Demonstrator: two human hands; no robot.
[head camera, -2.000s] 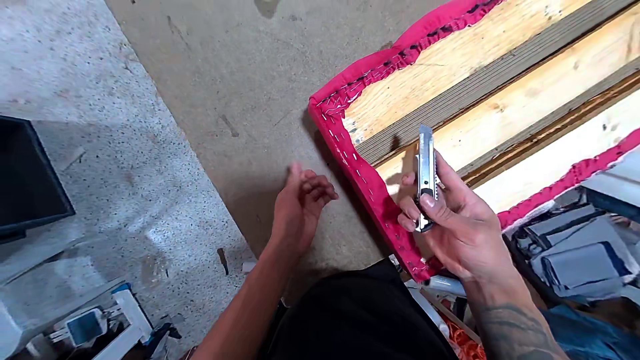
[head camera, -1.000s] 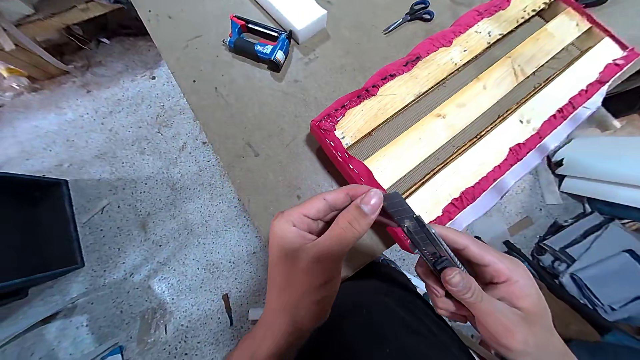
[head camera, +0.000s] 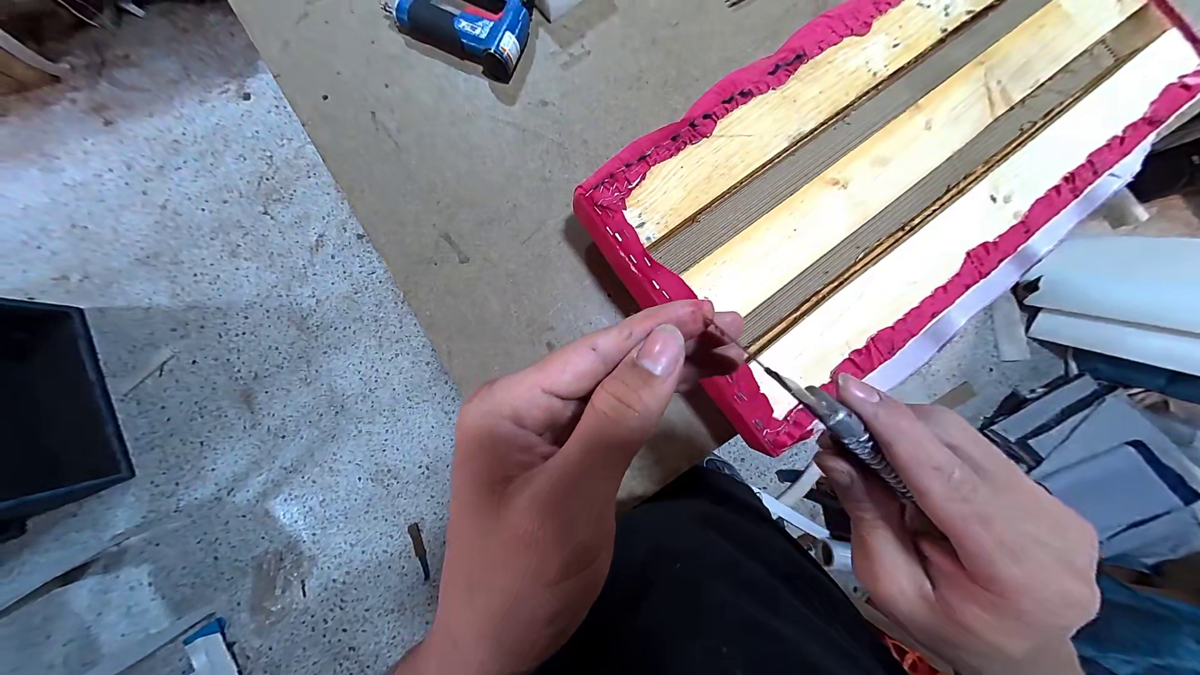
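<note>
My right hand (head camera: 956, 525) grips a snap-off utility knife (head camera: 858, 431), its blade pointing up and left toward my other hand. The thumb and forefinger of my left hand (head camera: 581, 422) are pinched together just left of the blade tip; something thin and dark seems to show at the fingertips, too small to name. Beyond both hands lies a wooden slatted frame (head camera: 853, 197) with gathered red fabric (head camera: 647, 267) stapled around its edge. Its near corner is just past the knife, and my left fingers overlap the frame's short side.
The frame rests on a brown board worktop (head camera: 422, 178). A blue staple gun (head camera: 469, 33) lies at its far side. On the speckled floor stands a black bin (head camera: 56, 403) at the left. Folded grey cloth (head camera: 1116, 469) and white rolls (head camera: 1116, 291) are at the right.
My left hand was apart from the knife two seconds ago and has come up to its blade end. The knife, upright at first, now points up and left. The view has shifted.
</note>
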